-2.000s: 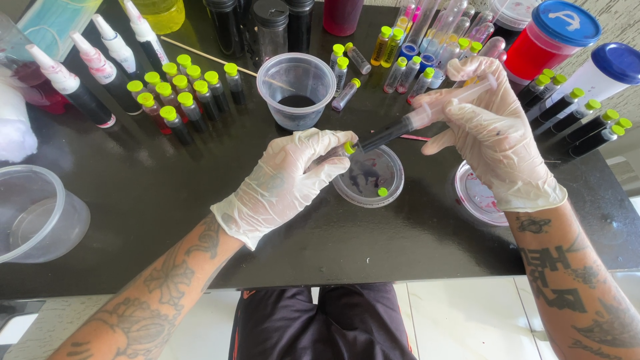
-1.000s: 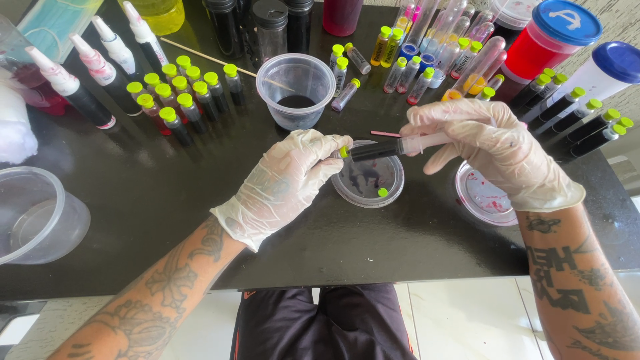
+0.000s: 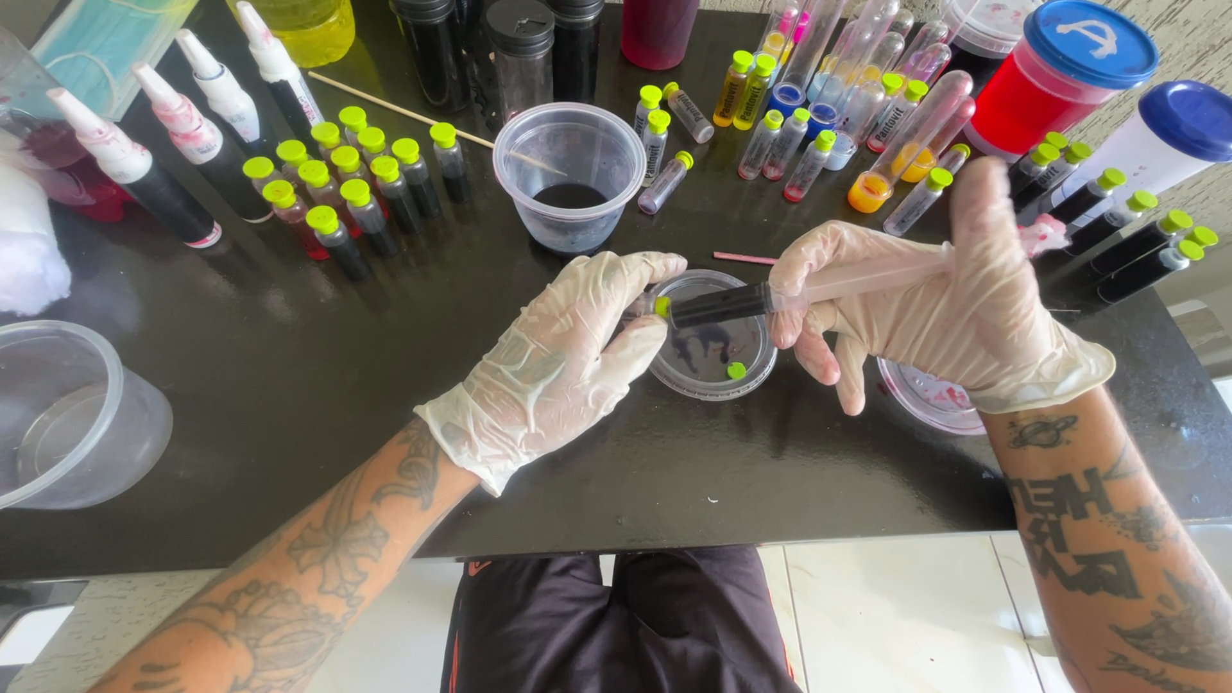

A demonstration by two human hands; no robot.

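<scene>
My left hand [image 3: 568,356], in a translucent glove, holds a small vial by its body; the vial's yellow-green cap [image 3: 661,306] faces right and most of the glass is hidden by my fingers. My right hand [image 3: 924,308], gloved too, grips a plastic syringe [image 3: 722,306] filled with dark liquid, its front end at the cap. The thumb is raised and blurred near the plunger end. Below the syringe lies a round clear lid [image 3: 703,371] with dark stains and a loose green cap [image 3: 736,371]. Behind it stands a clear plastic cup [image 3: 570,178] with dark liquid.
Several capped vials [image 3: 356,192] stand at left, beside white-nozzled bottles [image 3: 125,164]. A wooden stick [image 3: 404,111] leans into the cup. More vials [image 3: 1145,231] and a red-filled, blue-lidded container [image 3: 1059,77] are at right. An empty tub [image 3: 115,423] sits far left, a stained lid [image 3: 929,395] under my right hand.
My right hand has shifted its grip along the syringe, and its thumb is now raised near the plunger end. The left hand stays nearly in place with the vial.
</scene>
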